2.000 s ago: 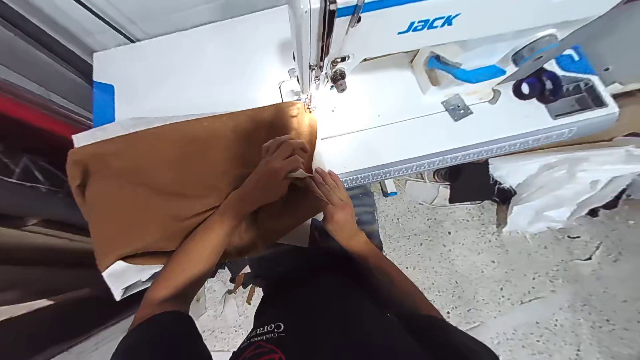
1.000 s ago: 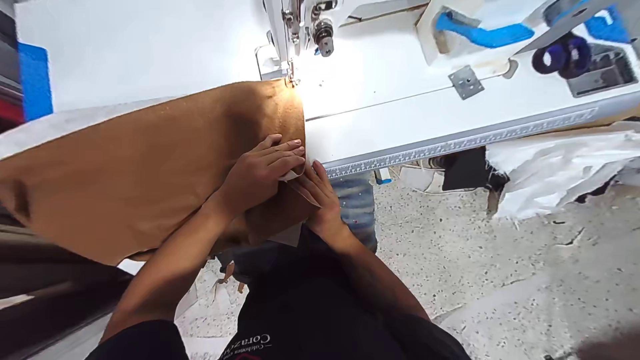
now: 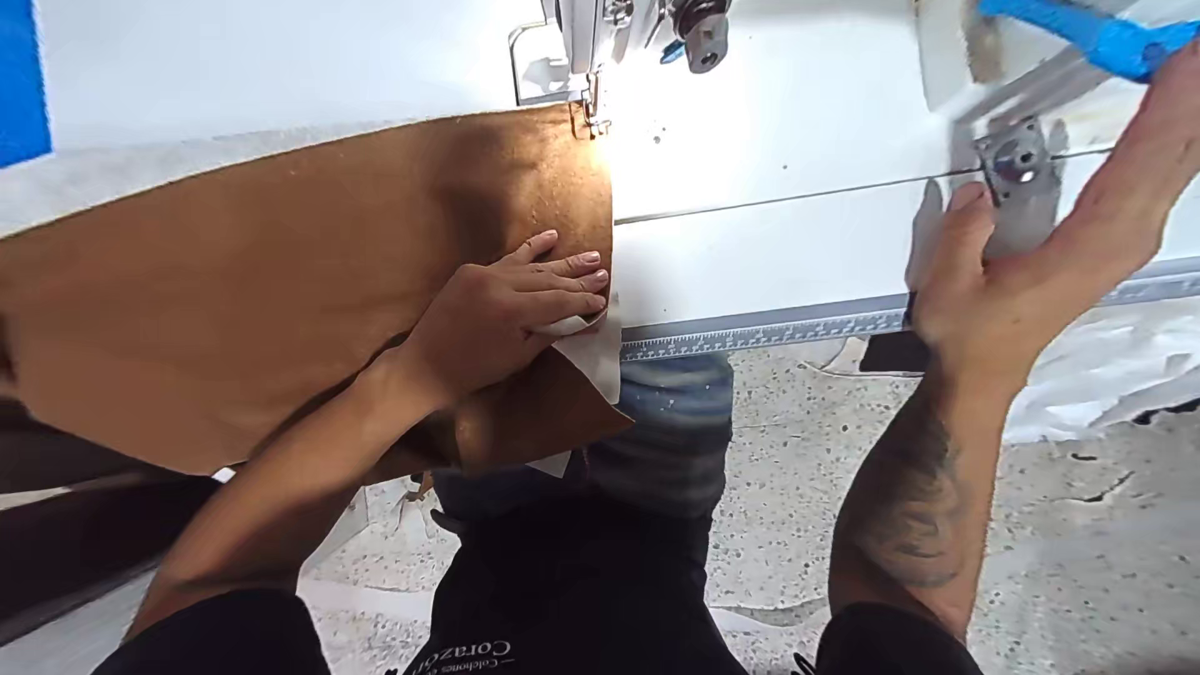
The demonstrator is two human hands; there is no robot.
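A brown fabric panel point(image 3: 234, 281) lies over a white backing layer point(image 3: 595, 352), its top right corner at the presser foot point(image 3: 594, 117) of a sewing machine. My left hand point(image 3: 511, 309) rests palm down on the panel near its right edge, fingers slightly spread, with a bit of white backing showing beside the little finger. Below that hand, a corner of the panel is folded back. At the far right, my right hand point(image 3: 1050, 234) is spread above the machine bed, thumb beside a small metal plate point(image 3: 1020, 164). Its fingers reach a blue tool point(image 3: 1106, 37) and are partly cut off by the frame.
A metal ruler strip point(image 3: 769, 333) runs along the front edge of the white machine bed point(image 3: 778, 244). The machine's lamp lights the needle area. White cloth point(image 3: 1106, 366) hangs or lies below the bed at right, above a speckled floor point(image 3: 797, 487). Blue tape point(image 3: 19, 84) marks the far left.
My right hand has left the fabric's edge beside the left hand and moved right to the blue tool. My left hand has flattened on the panel. The view has come closer.
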